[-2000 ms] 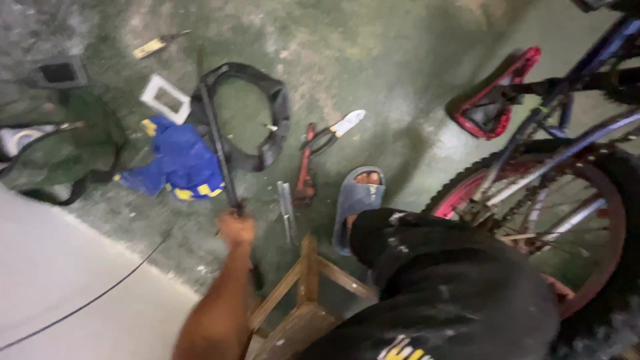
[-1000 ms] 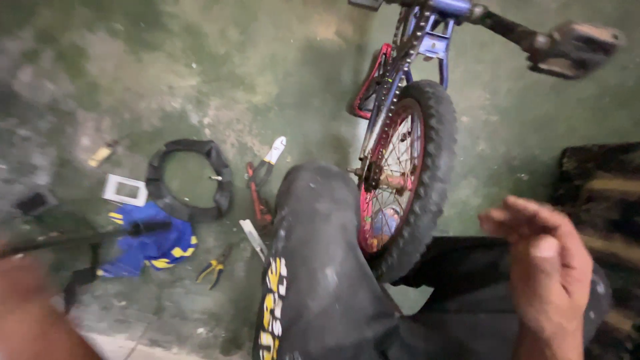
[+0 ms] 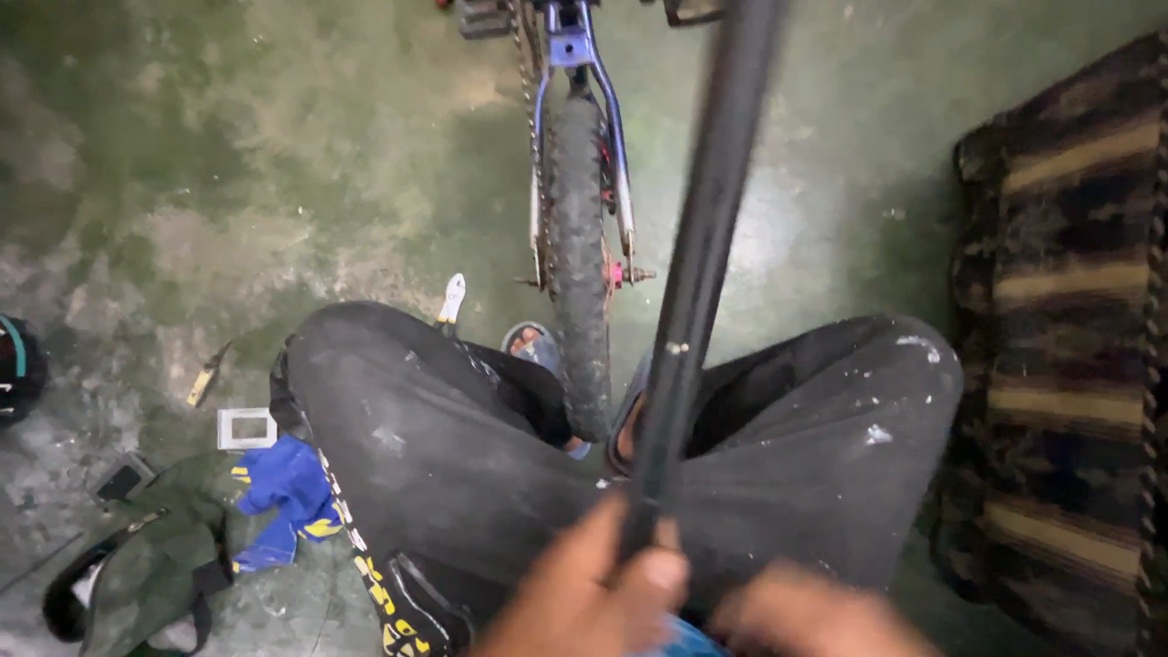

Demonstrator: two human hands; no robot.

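Observation:
A long black tube (image 3: 707,228), probably a pump, rises from the lower middle past the top edge, blurred. My left hand (image 3: 602,584) is closed around its lower end. To the right of it my right hand (image 3: 812,611) is strongly blurred; whether its fingers hold anything cannot be told. Beyond my knees stands a bicycle's rear wheel with a knobbly tire (image 3: 579,228), upright between the blue frame stays (image 3: 616,119), its lower part between my sandalled feet. The chain (image 3: 527,82) runs along the wheel's left side.
White-jawed pliers (image 3: 453,297) lie beside my left knee. Farther left are a yellow-handled tool (image 3: 203,383), a white rectangular frame (image 3: 246,429), a blue and yellow cloth (image 3: 287,493) and a dark green bag (image 3: 155,584). A striped, cloth-covered piece of furniture (image 3: 1072,383) stands at the right.
The view has swung right and now centres on the bicycle wheel. The long black tube has come from the left to in front of my body. My right hand has moved down and inward.

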